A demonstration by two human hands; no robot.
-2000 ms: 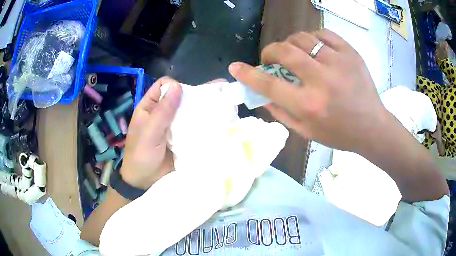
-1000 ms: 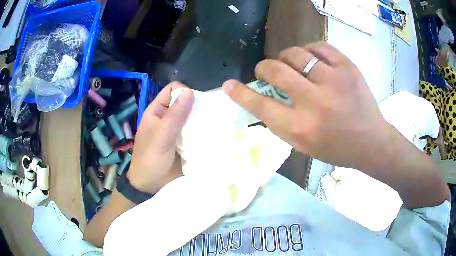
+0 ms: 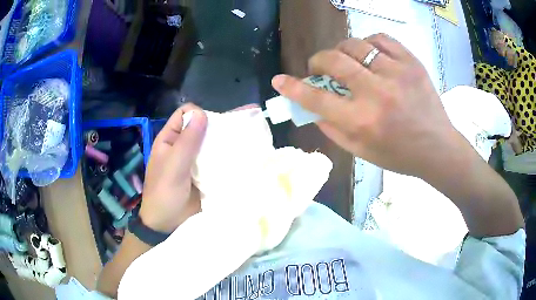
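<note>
A cream garment piece (image 3: pixel 235 181) lies bunched over the lap and rises into my left hand (image 3: pixel 170 170). My left hand pinches its upper edge between thumb and fingers. My right hand (image 3: pixel 382 111) is closed around a small bottle (image 3: pixel 308 108) with a white nozzle and dark green print. The bottle lies sideways, its nozzle tip pointing left at the garment's upper right edge. It looks at or very near the cloth; contact cannot be told. The fingers under the cloth are mostly hidden.
Blue crates (image 3: pixel 75 111) stand at the left, one with plastic-wrapped items, another with thread cones (image 3: pixel 111 202). White rolls (image 3: pixel 44 258) lie at lower left. The white table (image 3: pixel 405 53) is at the right, with white pieces (image 3: pixel 417 217) beside my right forearm. A person in yellow dotted clothing (image 3: pixel 520 88) is at far right.
The bottle, hidden behind my right fingers and lower a second ago, is now higher, with its nozzle showing beside the cloth's edge. The view has shifted, bringing more blue crate in at upper left.
</note>
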